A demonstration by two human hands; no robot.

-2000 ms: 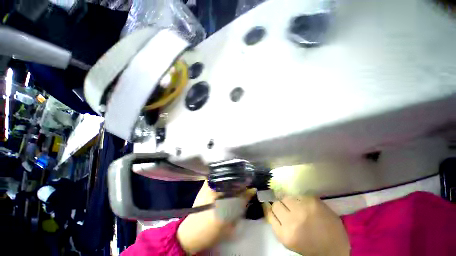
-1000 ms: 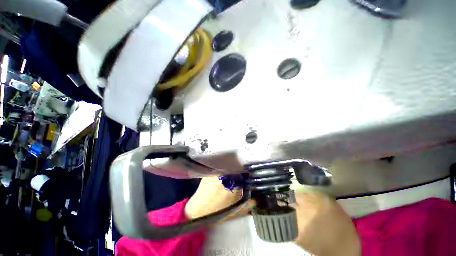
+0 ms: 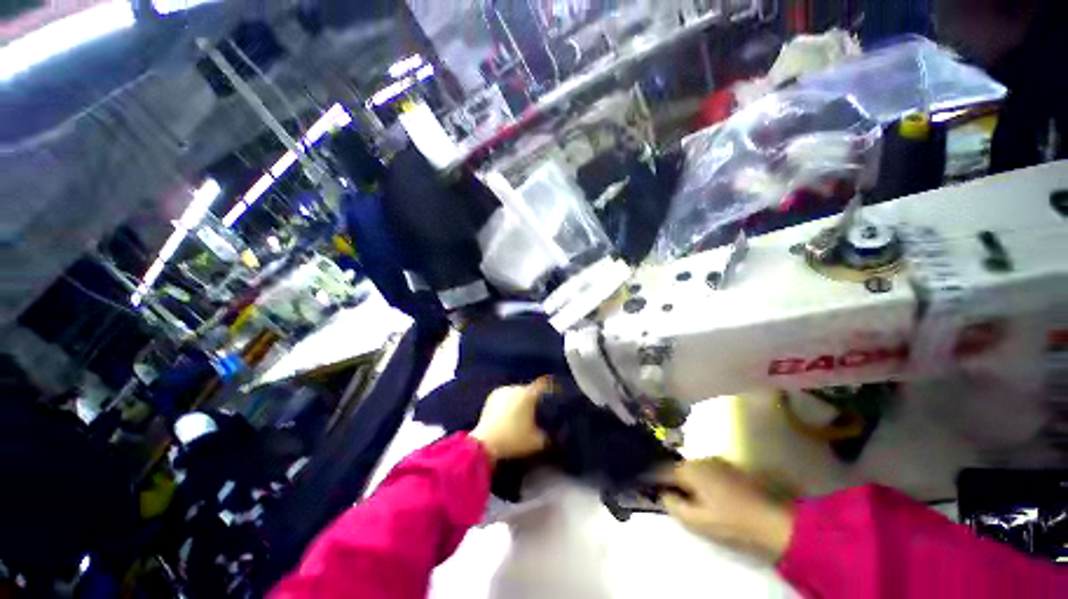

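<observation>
A dark garment cloth lies bunched on the white table, left of and below the machine's needle end. My left hand is closed on the dark cloth at its middle. My right hand is at the cloth's right edge, just below the needle area, its fingertips on the edge. The white sewing machine with red lettering stands behind my right hand. The needle and presser foot are too small and blurred to make out.
Clear plastic bags lie behind the machine. Hanging dark pieces with white bands are behind the table at left. A black glossy packet lies at the right. Dark garment piles are at lower left.
The view has drawn back and turned from a close look at the machine head. Both hands, earlier mostly hidden behind the head's parts, are now in view with the dark cloth.
</observation>
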